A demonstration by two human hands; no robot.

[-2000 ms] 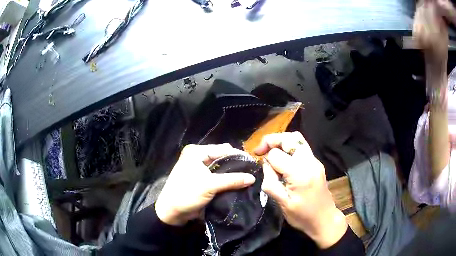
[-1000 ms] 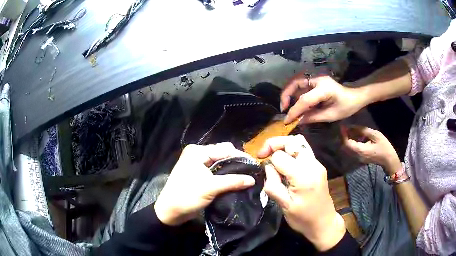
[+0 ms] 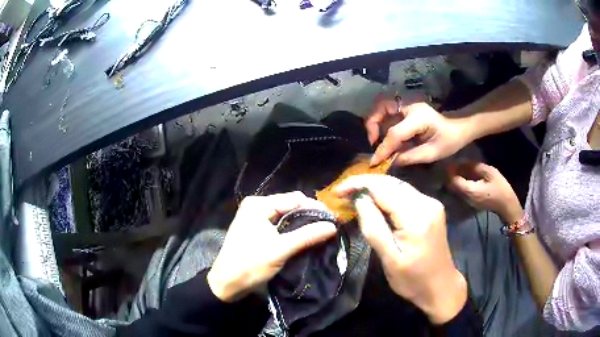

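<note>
A dark garment piece (image 3: 309, 263) with pale stitch lines and whitish frayed edges lies across the lap. My left hand (image 3: 266, 240) is shut on its curved seam edge, thumb on top. An orange-brown patch (image 3: 342, 176) lies just beyond the seam, its near end touching the garment edge. My right hand (image 3: 408, 240) is over the near end of the patch with fingers bunched. Something small and dark shows at its fingertips, blurred; I cannot tell what it is or whether the fingers grip it.
Another person in pink (image 3: 566, 191) is at the right. One of their hands (image 3: 421, 135) touches the patch's far end; the other hand (image 3: 487, 191) is lower. Twisted cloth strips (image 3: 148, 39) lie on the dark table (image 3: 263, 59). Grey cloth (image 3: 187, 263) drapes at the left.
The other person's hands have come in from the right to the patch's far end. My right hand has shifted slightly right, its fingers lifted off the seam. My left hand keeps its hold.
</note>
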